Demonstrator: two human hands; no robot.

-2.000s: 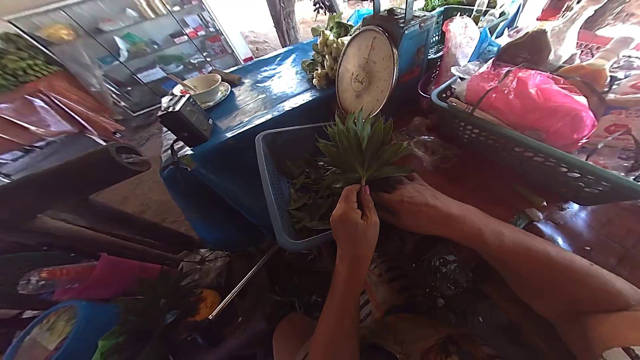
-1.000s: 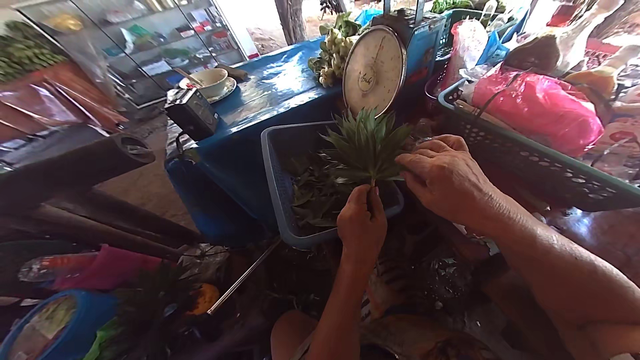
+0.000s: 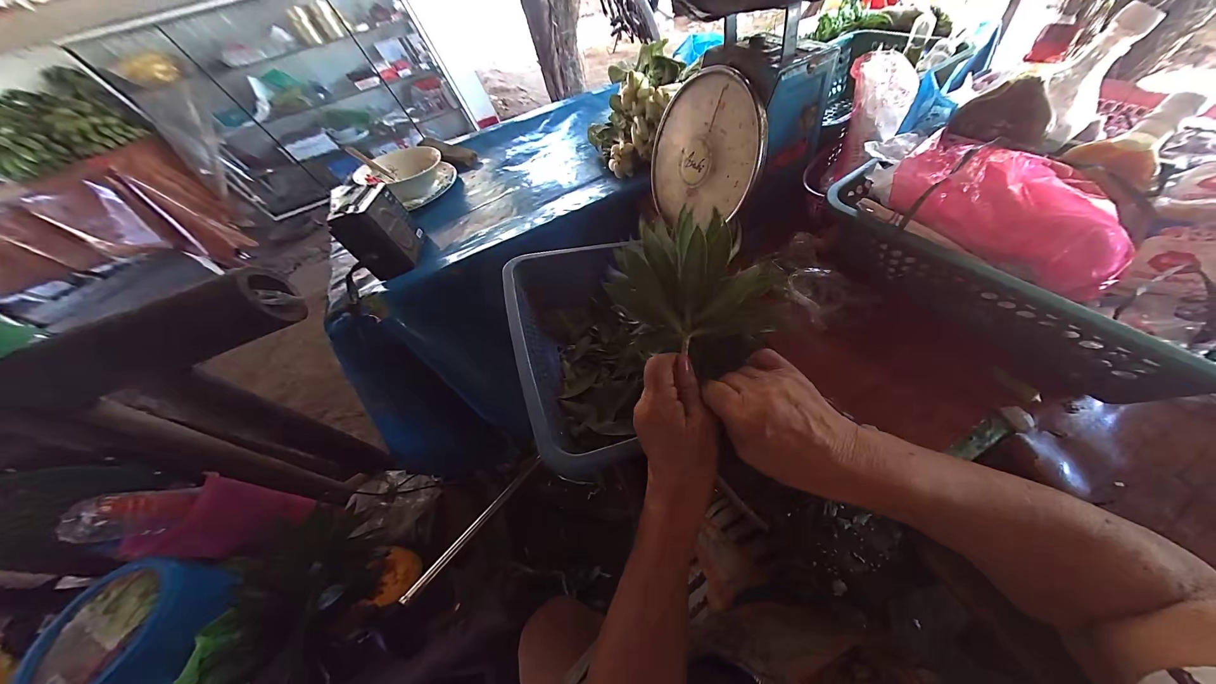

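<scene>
My left hand [image 3: 676, 408] grips the stems of a fanned bunch of green leaves [image 3: 692, 285], whose tips point up and away from me. Against it on the right, my right hand [image 3: 774, 413] has its fingers curled at the base of the bunch; whether it pinches a stem cannot be told. Behind and below the leaves is a grey-blue plastic basket [image 3: 527, 351] with loose dark green leaves [image 3: 594, 380] in it. The round dial of a weighing scale [image 3: 708, 142] stands just beyond the bunch.
A blue-covered table [image 3: 456, 332] holds a bowl [image 3: 410, 171], a black box-shaped device [image 3: 375, 228] and a bundle of greens [image 3: 632, 114]. To the right, a green perforated basket [image 3: 1007, 294] carries a pink plastic bag [image 3: 1016, 214]. A thin metal rod [image 3: 470, 532] lies left of my arms.
My right hand has come down from the right side of the leaves to their stems, beside my left hand. The left hand still holds the bunch.
</scene>
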